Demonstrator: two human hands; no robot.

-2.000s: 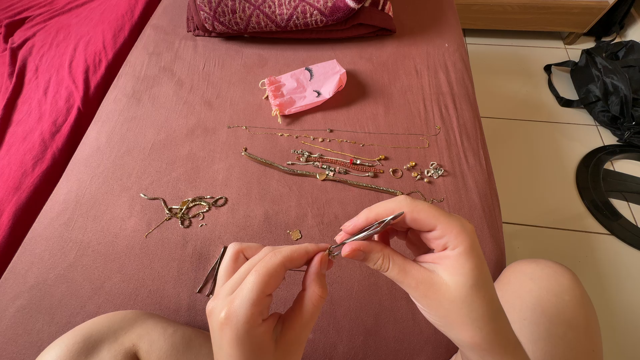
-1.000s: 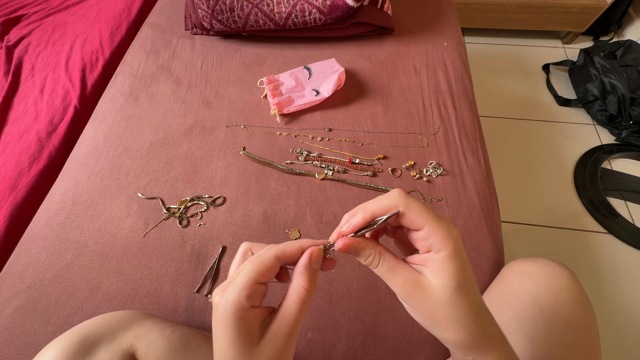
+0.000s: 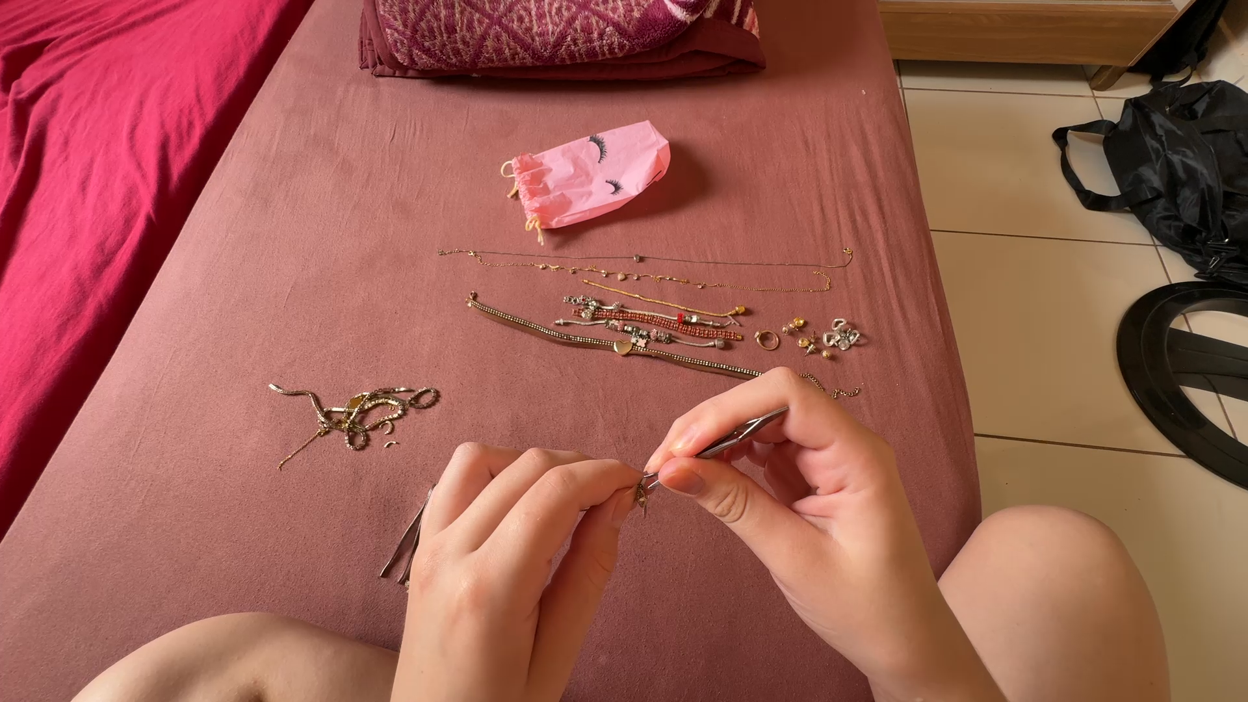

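Observation:
My right hand pinches metal tweezers, whose tips meet a small metal jewelry piece. That piece is between the thumb and forefinger of my left hand; its exact shape is too small to tell. Partly behind my left hand lies a second pair of tweezers. Beyond the hands, a flat gold-toned chain necklace with a heart, beaded bracelets, thin chains, a ring and silver-toned charms are spread on the bed. A tangled chain lies at the left.
A pink drawstring pouch lies past the jewelry, with a folded patterned blanket behind it. Bright red fabric borders the bed on the left. On the tiled floor at right are a black bag and a black ring-shaped object.
My fingers have shifted slightly around the small piece and the tweezers. The gold-toned piece seen on the bed just beyond my hands earlier is no longer visible. The laid-out jewelry has not moved.

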